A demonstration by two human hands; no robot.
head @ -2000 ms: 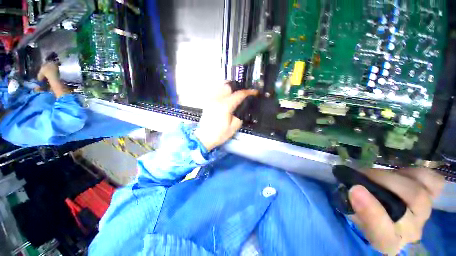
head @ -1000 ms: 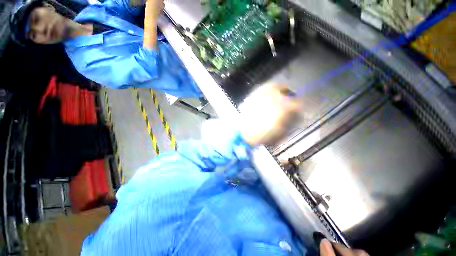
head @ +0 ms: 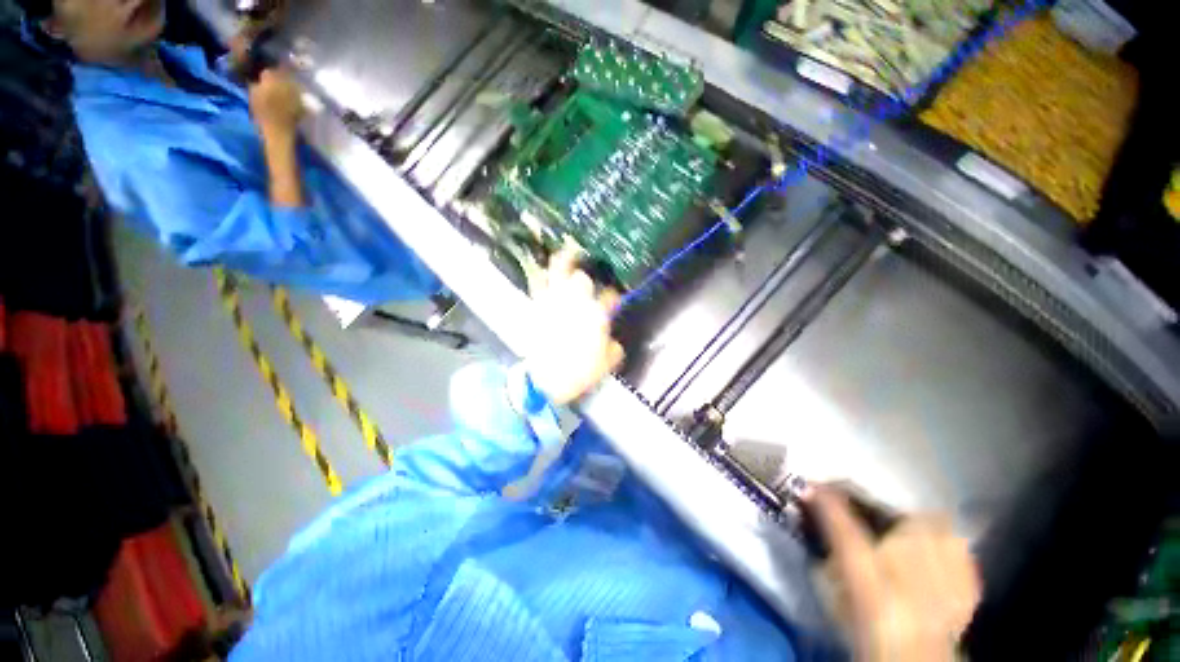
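A green circuit board (head: 615,181) lies in a dark carrier on the conveyor at upper centre, with a narrow green board section (head: 634,78) along its far side. My left hand (head: 569,330) is at the carrier's near corner, its fingers over the edge. A dark patch shows at its fingertips; I cannot tell if it is a held item or the carrier. My right hand (head: 912,582) is blurred at lower right over the near rail. Its fingers are around a black hand-held item (head: 854,511), partly hidden by them.
The near rail (head: 673,466) runs diagonally beside my smock. Crossbars (head: 789,317) span the metal plate. A blue cord crosses above. Bins of pale components (head: 880,39) and golden-brown components (head: 1035,104) stand behind. Another worker (head: 194,168) stands at upper left. Part of another green board (head: 1145,601) shows at lower right.
The view has shifted, bringing the board and bins further in. My left hand has moved from over the bare plate to the carrier's corner. More of my right hand shows.
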